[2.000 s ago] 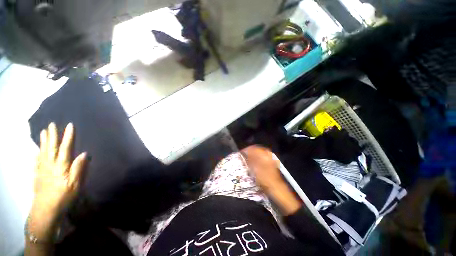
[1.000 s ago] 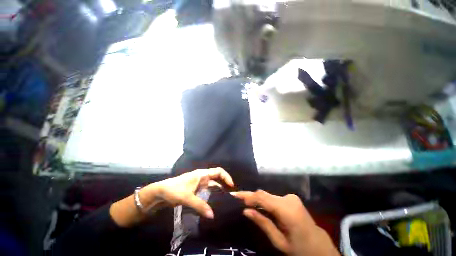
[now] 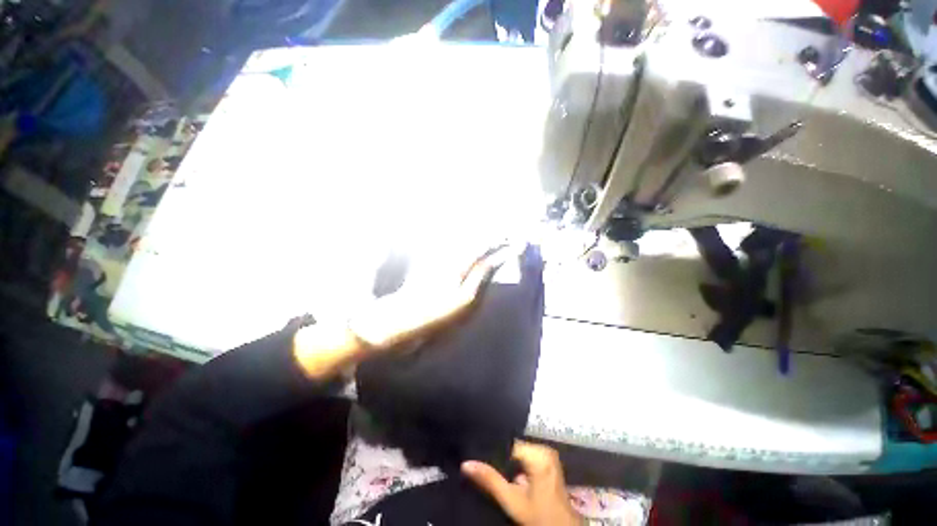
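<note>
A black fabric panel (image 3: 452,375) runs from the needle area of the off-white sewing machine (image 3: 709,113) over the table's front edge towards my lap. My left hand (image 3: 426,308) lies on the panel's upper left part, its fingertips close to the presser foot area, overexposed by glare. My right hand (image 3: 529,488) is at the panel's lower end with thumb and forefinger at the black cloth edge, pinching it. Whether the needle is in the cloth cannot be told.
Crumpled black scraps (image 3: 732,288) and a thin dark blue-tipped tool (image 3: 786,308) lie on the machine bed under the arm. A turquoise-edged tray with coils (image 3: 912,406) is at the right edge. A picture-covered surface (image 3: 123,231) borders the white table's left end.
My left hand has moved up from the lap edge to the needle area, with the black panel. My right hand has moved lower, to the panel's near end. The view has shifted.
</note>
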